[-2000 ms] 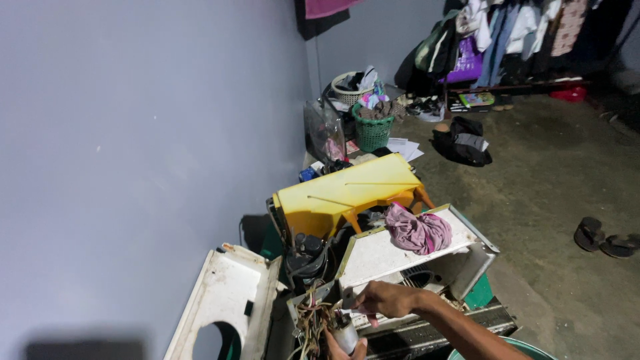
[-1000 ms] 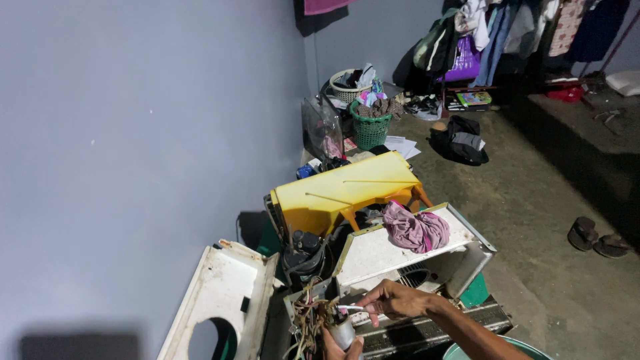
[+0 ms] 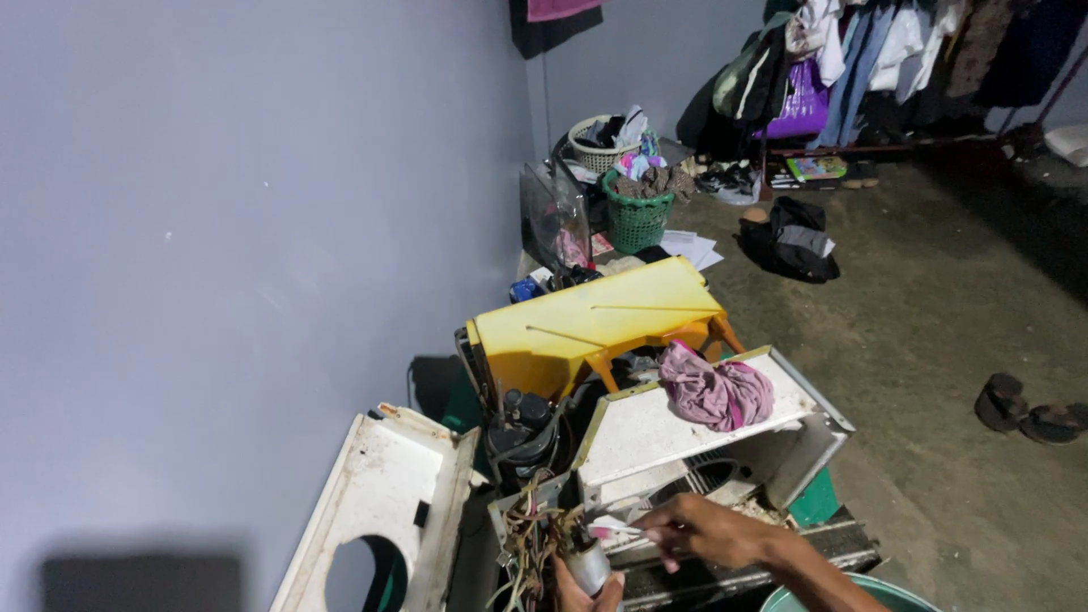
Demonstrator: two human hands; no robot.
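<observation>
My right hand (image 3: pixel 693 529) holds a small white brush (image 3: pixel 614 526), which looks like a toothbrush with pinkish bristles. Its head is at the wired top end of a silver cylindrical capacitor (image 3: pixel 588 568). Around the capacitor's lower part, at the bottom of the view, my left hand (image 3: pixel 586 592) is closed. A tangle of old wires (image 3: pixel 531 544) lies just left of the capacitor, on a metal box. Behind my hands stands a white sheet-metal housing (image 3: pixel 633 438) with a crumpled pink cloth (image 3: pixel 718 391) on top. A black compressor (image 3: pixel 520 425) sits to its left.
A white metal panel with a round hole (image 3: pixel 387 467) leans at lower left. Beyond the housing is a yellow plastic stool (image 3: pixel 595 314) on its side. A green basin (image 3: pixel 858 586) is at bottom right; slippers (image 3: pixel 1001 401), a green laundry basket (image 3: pixel 637 221) and a black bag (image 3: pixel 790 242) are farther off.
The brush in my right hand has shifted slightly at the capacitor's top end since one second ago. My left hand stays around the capacitor.
</observation>
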